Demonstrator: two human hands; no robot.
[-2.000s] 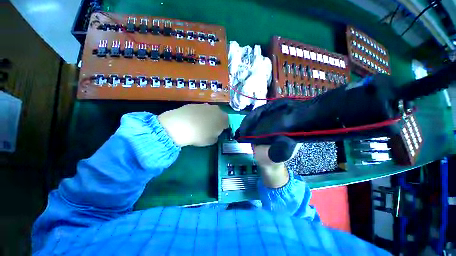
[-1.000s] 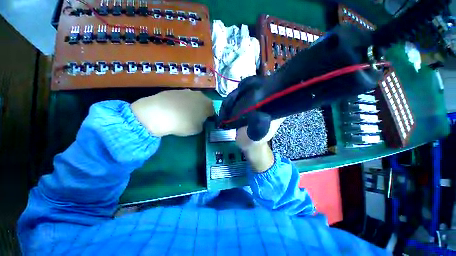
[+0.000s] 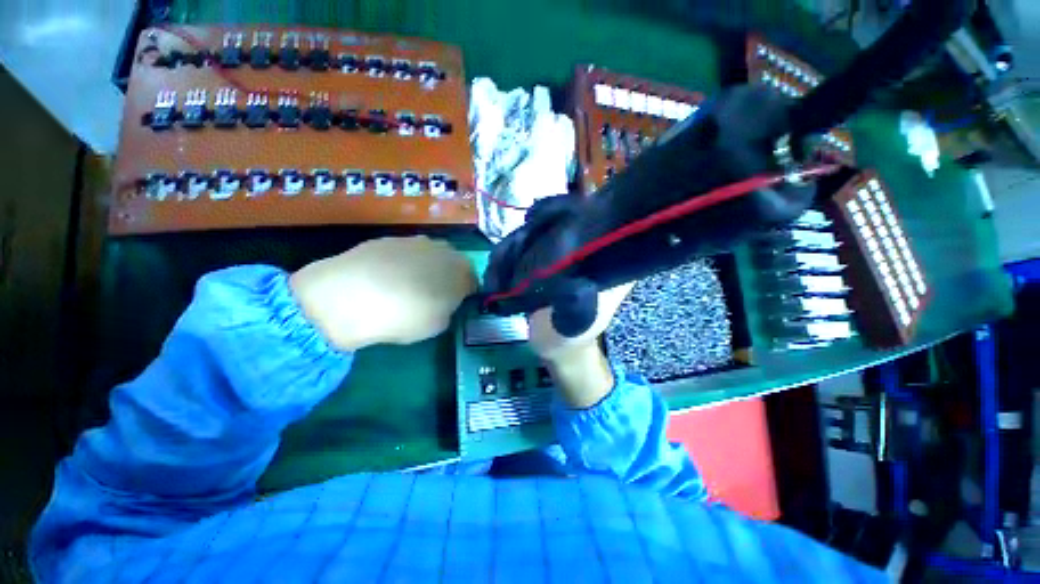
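Note:
A thick black electric screwdriver (image 3: 661,211) with a red cord slants across the middle, its tip end over the jig. My right hand (image 3: 579,331) is around its lower end, partly hidden by it, with a black covering on a finger. My left hand (image 3: 388,291) is at the left of the jig's top; its fingertips are hidden near the screwdriver tip, so I cannot tell if it holds something. The teal-green cover plate (image 3: 465,394) lies below, with silver finned heatsinks (image 3: 508,412) and small black transistors (image 3: 489,381) in its cut-outs.
A large orange-brown transistor tray (image 3: 285,211) is at upper left, white crumpled cloth (image 3: 519,148) beside it. A second parts tray (image 3: 587,114) is partly behind the screwdriver. Right of the jig are a box of screws (image 3: 673,325), silver-white bars (image 3: 812,280) and a spare tray (image 3: 884,257).
The view has shifted, so the bench sits further left in the picture than two seconds ago. The screwdriver's rear end tilts up more steeply. Both hands remain at the top of the jig.

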